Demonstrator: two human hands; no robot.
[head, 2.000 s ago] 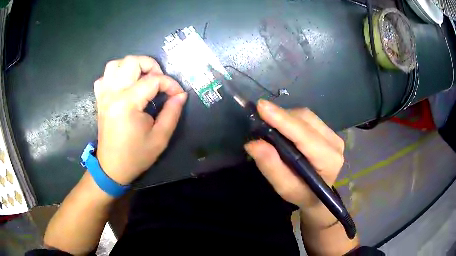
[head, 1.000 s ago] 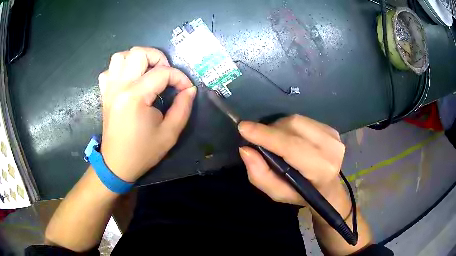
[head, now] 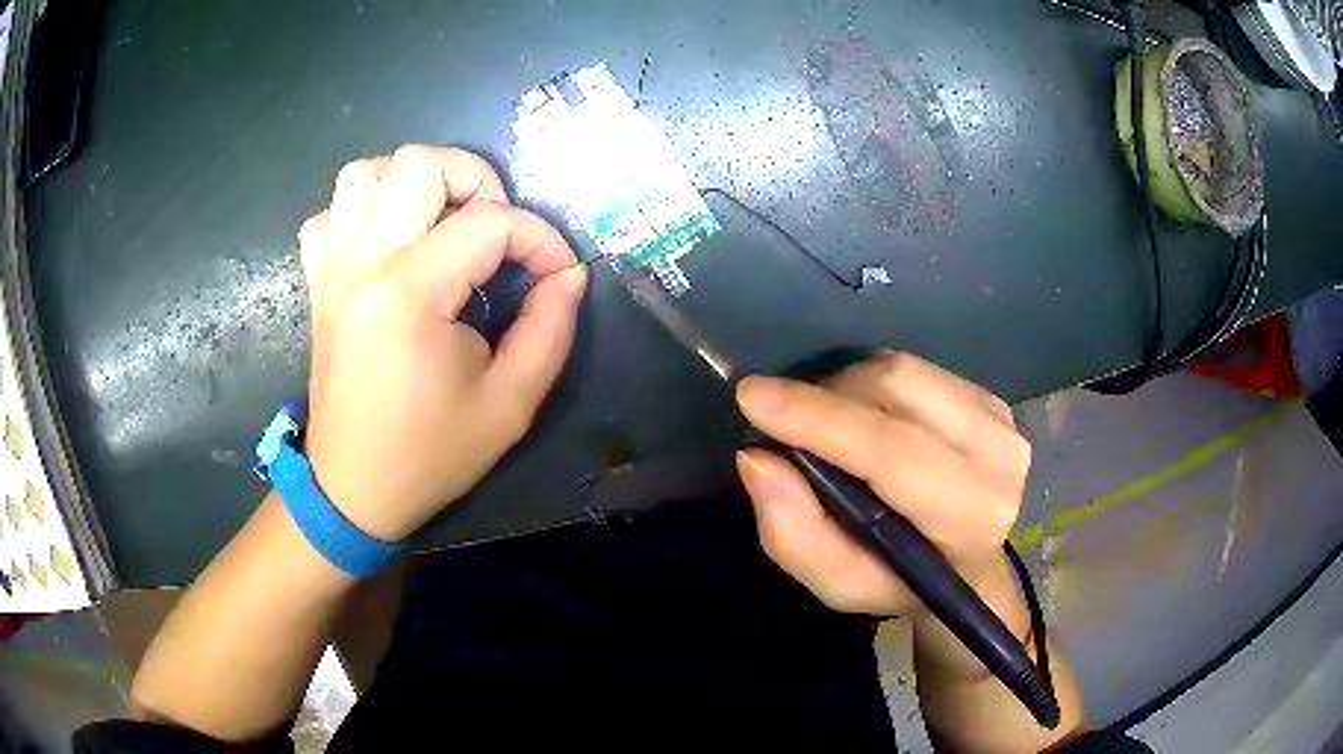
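A circuit board [head: 611, 162], glaring white with a green lower end, lies on the dark green mat. A thin dark lead wire [head: 781, 240] trails from its right side to a small pale end. My left hand [head: 427, 332] is at the board's lower left, thumb and forefinger pinching a thin dark wire [head: 595, 261] at the board's lower corner. My right hand [head: 891, 479] holds a black soldering iron [head: 899, 545] like a pen. Its metal tip is at or very near the board's lower corner; contact is too small to tell.
A round tip-cleaning pot [head: 1196, 133] stands at the upper right, with black cables beside it. A component tray [head: 33, 516] shows at the left edge, below a black smartphone [head: 55, 96]. The mat's front edge runs close to my body.
Since two seconds ago, the board has turned and shifted slightly right. My left fingertips have moved right to its corner. The iron tip has moved left and down to that corner.
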